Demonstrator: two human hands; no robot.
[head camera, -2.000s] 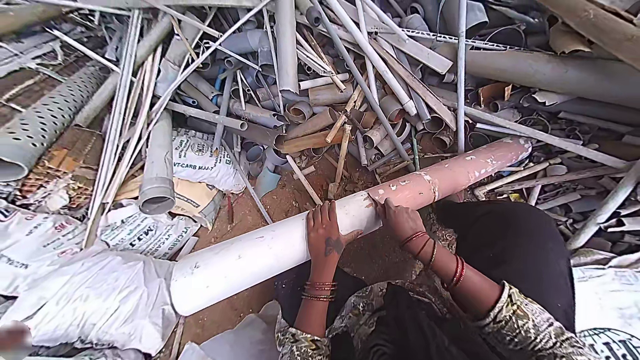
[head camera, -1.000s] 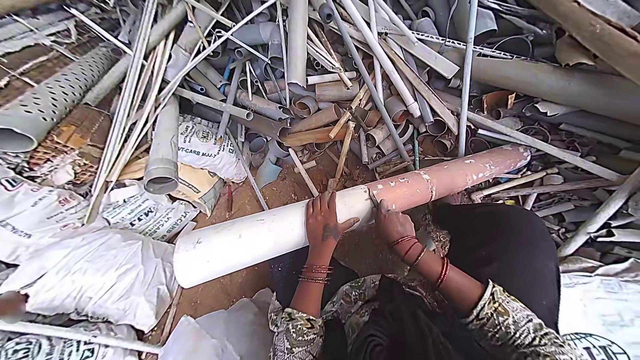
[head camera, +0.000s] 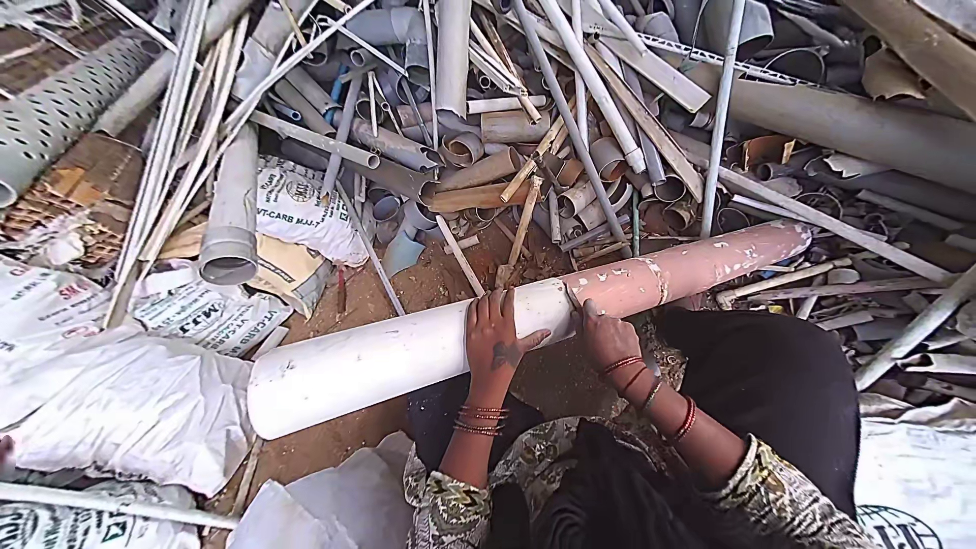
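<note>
A long pipe (head camera: 358, 366) lies slantwise across my lap area, white on its left part and coated reddish-pink on its right part, with white patches where the coat is gone. My left hand (head camera: 497, 335) rests flat on the white part, fingers over the top and thumb spread to the right. My right hand (head camera: 608, 335) is closed on a small dark blade-like tool (head camera: 570, 297), whose edge touches the pipe at the border between white and pink. The tool's handle is hidden in my fist.
Beyond the pipe lies a large heap of grey pipe offcuts (head camera: 488, 168) and thin strips. A perforated pipe (head camera: 69, 107) is at the upper left. White printed sacks (head camera: 130, 404) lie at the left, and another sack (head camera: 915, 473) at the lower right. Brown soil (head camera: 343, 305) shows between them.
The pink coat's left border has receded slightly to the right, leaving more white near my right hand. My left hand stays on the white part of the pipe.
</note>
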